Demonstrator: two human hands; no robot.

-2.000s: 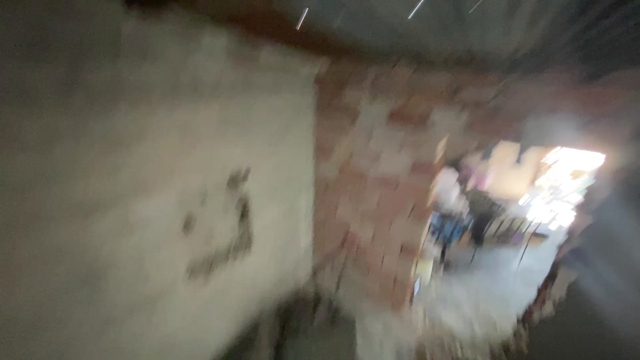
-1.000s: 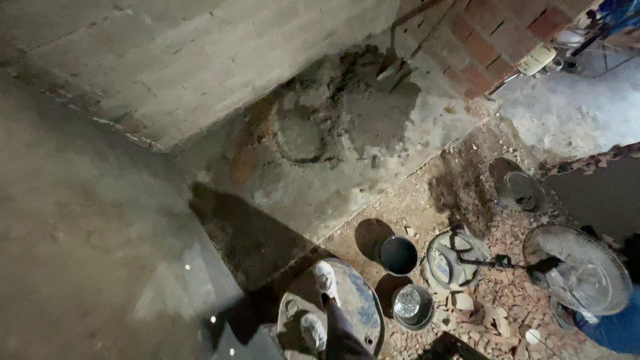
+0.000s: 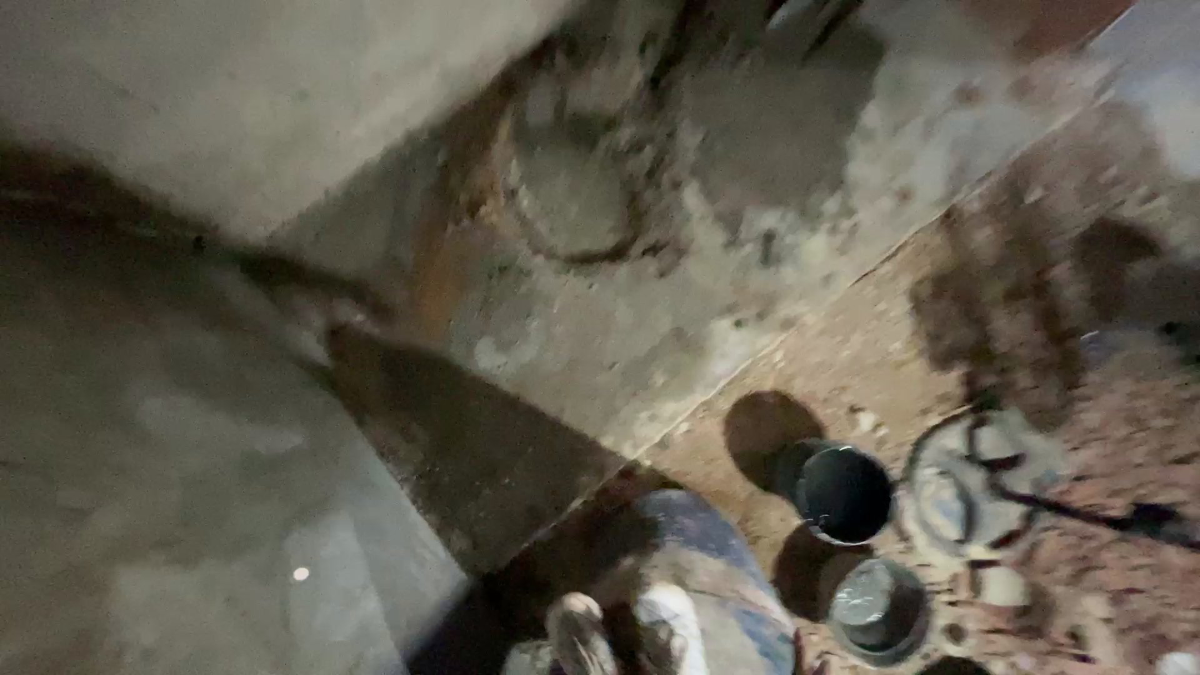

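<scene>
Neither my left hand nor my right hand is in the picture, so what they hold or touch is hidden. My two shoes (image 3: 623, 633) stand on the blotchy blue and beige top of a round drum or platform (image 3: 698, 553), high above the floor. Right of it stand a dark bucket (image 3: 846, 494) and a second bucket (image 3: 879, 611) with something pale and shiny in it. A round stand base (image 3: 975, 487) with a dark pole lies near them. The view is blurred.
Wet-looking mortar (image 3: 581, 197) lies on the concrete floor (image 3: 600, 366) by the foot of a wall (image 3: 309, 84). Broken rubble (image 3: 1116, 422) covers the ground at right. Another wall surface (image 3: 169, 441) rises at left.
The view has swung down from the walls to the floor, then closer over the drum. My two shoes, apart one second ago, now stand side by side. The fan seen then at right is out of view.
</scene>
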